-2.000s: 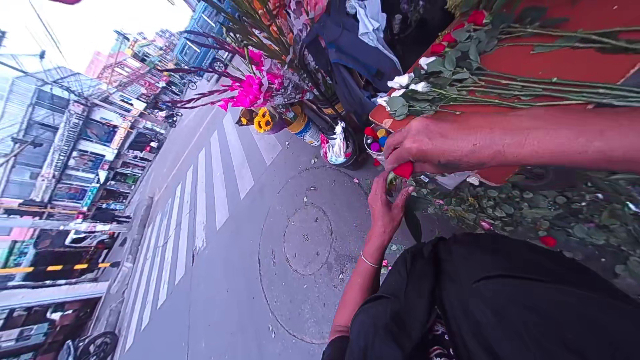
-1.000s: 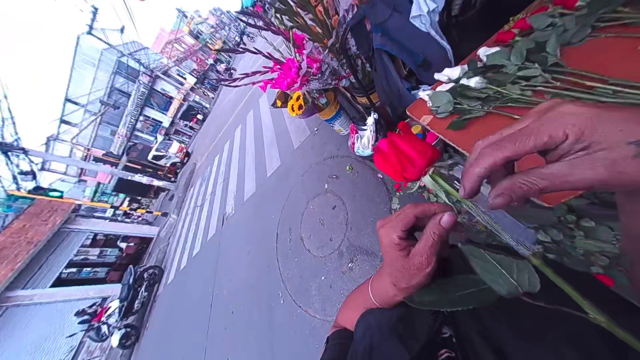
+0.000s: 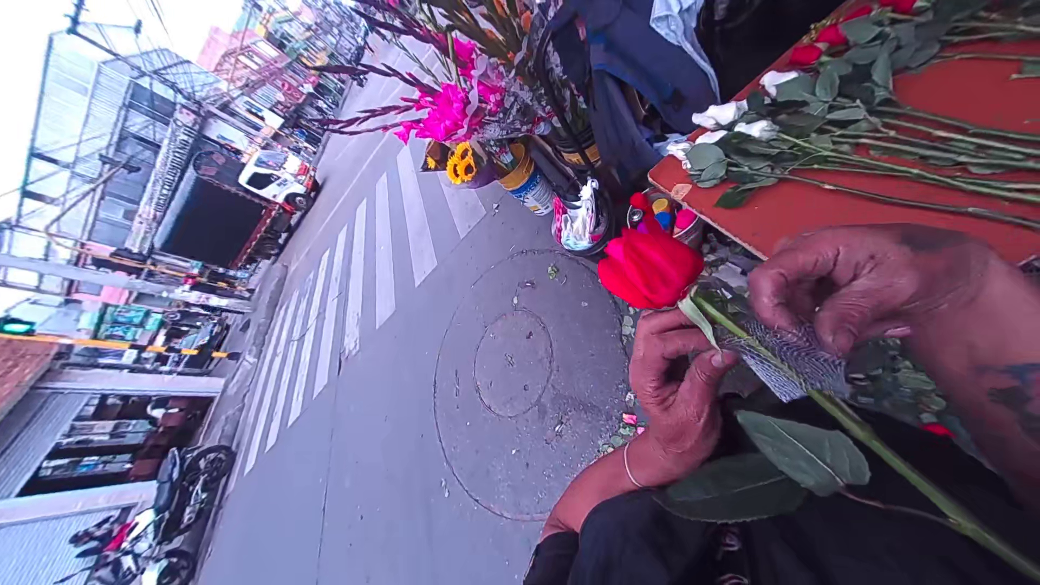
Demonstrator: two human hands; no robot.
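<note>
A large red rose [image 3: 650, 268] with a long green stem slants from the centre to the lower right. My left hand [image 3: 678, 382], a thin band at its wrist, pinches the stem and a green sepal just below the bloom. To the right, my right hand [image 3: 861, 292] has its curled fingers and thumb at a patterned, see-through strip [image 3: 788, 357] lying around the stem. Whether its fingertips grip the strip is unclear. Lower on the stem are big green leaves [image 3: 804, 451]. White roses [image 3: 723, 115] and red roses [image 3: 804, 55] lie on a red board [image 3: 756, 215].
Beyond my hands stand a flower bucket [image 3: 528, 183] and a dark pot with white plastic [image 3: 578, 215], near pink flowers [image 3: 447, 110]. A crosswalk [image 3: 382, 252], a truck [image 3: 272, 175] and a parked motorcycle [image 3: 175, 504] are farther off. Leaf scraps lie under the board.
The rose was small and partly hidden between my hands two seconds ago; it has come nearer the camera, with its stem and strip in view. My right hand has moved off the bloom, down along the stem.
</note>
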